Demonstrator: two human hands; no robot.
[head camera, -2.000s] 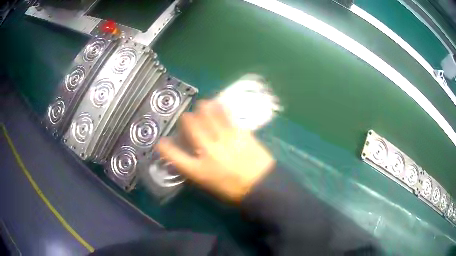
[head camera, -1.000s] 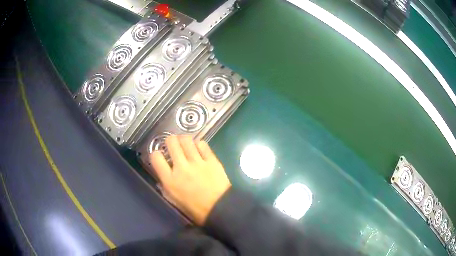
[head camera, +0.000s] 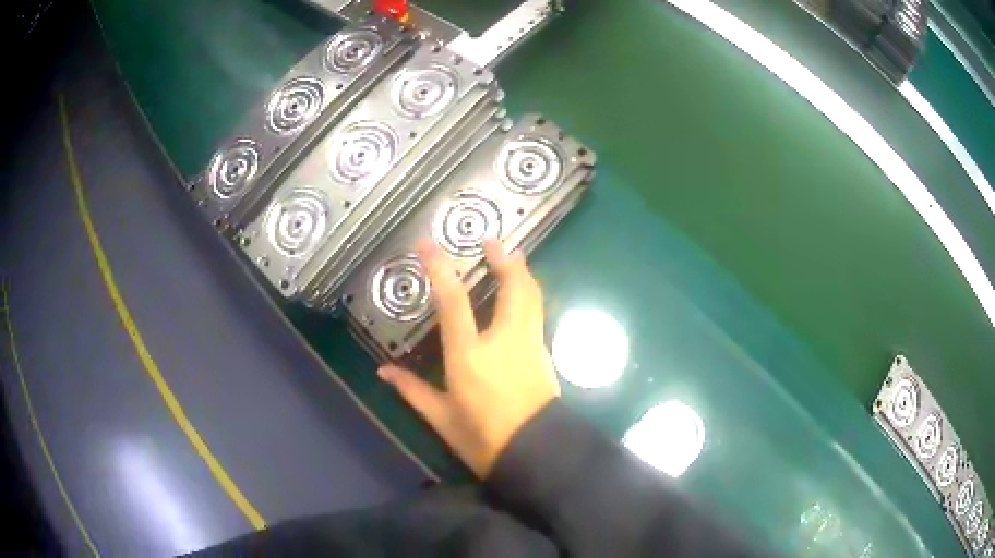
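Observation:
Silver three-ring metal plates stand in a fanned stack (head camera: 362, 153) at the upper left, several thin edges showing. A nearer pile of these plates (head camera: 467, 223) lies to the right of it, its top plate showing three ring recesses. My right hand (head camera: 475, 354) is bare, palm down with fingers spread. Its fingertips are over the near edge of the top plate, by the lower and middle rings; contact is unclear. It grips nothing visible. My left hand is not in view; a dark sleeve shows at the bottom edge.
Two bright white circles (head camera: 589, 347) show on the green surface right of my hand; discs or light reflections, I cannot tell. A row of plates (head camera: 927, 436) lies at the right. A red knob (head camera: 391, 10) is behind the stack. White rails and a dark stacked block (head camera: 878, 33) are beyond.
The view has shifted, so the plates appear farther right and up. My right hand has opened its fingers from the front plate's lower end. The earlier blurred motion has stopped.

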